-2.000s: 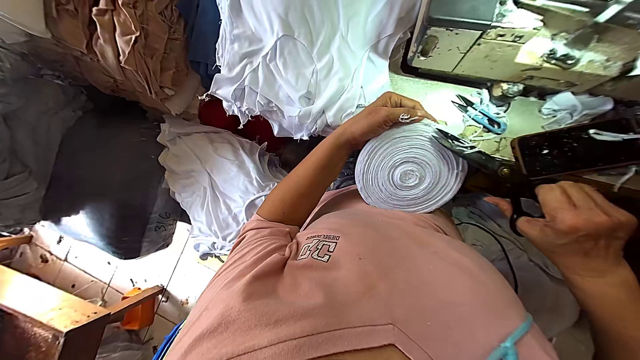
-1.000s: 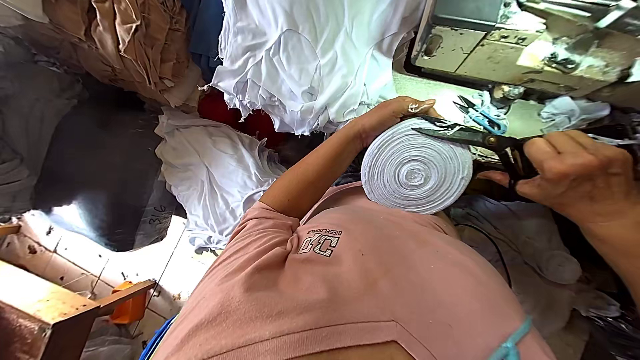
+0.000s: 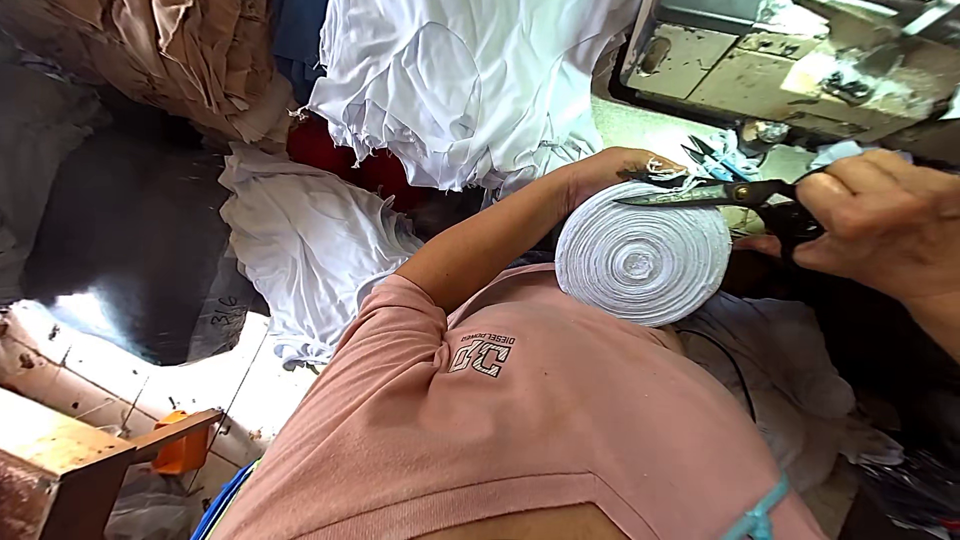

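Observation:
My left hand (image 3: 626,169) is behind the top left edge of a wound roll of white fabric strip (image 3: 637,262), mostly hidden by it, and steadies the roll against my chest. White loose threads (image 3: 664,171) show at its fingers. My right hand (image 3: 877,210) grips the black handles of large scissors (image 3: 742,193) at the right. Their blades are parted and point left across the roll's top edge, near the threads. Whether the blades touch the fabric I cannot tell. Small blue-handled snips (image 3: 720,161) lie on the surface just beyond the roll.
White cloth pieces (image 3: 465,90) hang in a heap ahead, with another white pile (image 3: 307,240) to the left. Brown cloth (image 3: 187,60) is at the upper left. A dark-edged tray or frame (image 3: 675,97) is at the upper right, a wooden piece of furniture (image 3: 60,442) at the lower left.
My right hand has moved up from lower beside the roll, bringing the scissor blades across the roll's top edge. My left hand has stayed at the roll.

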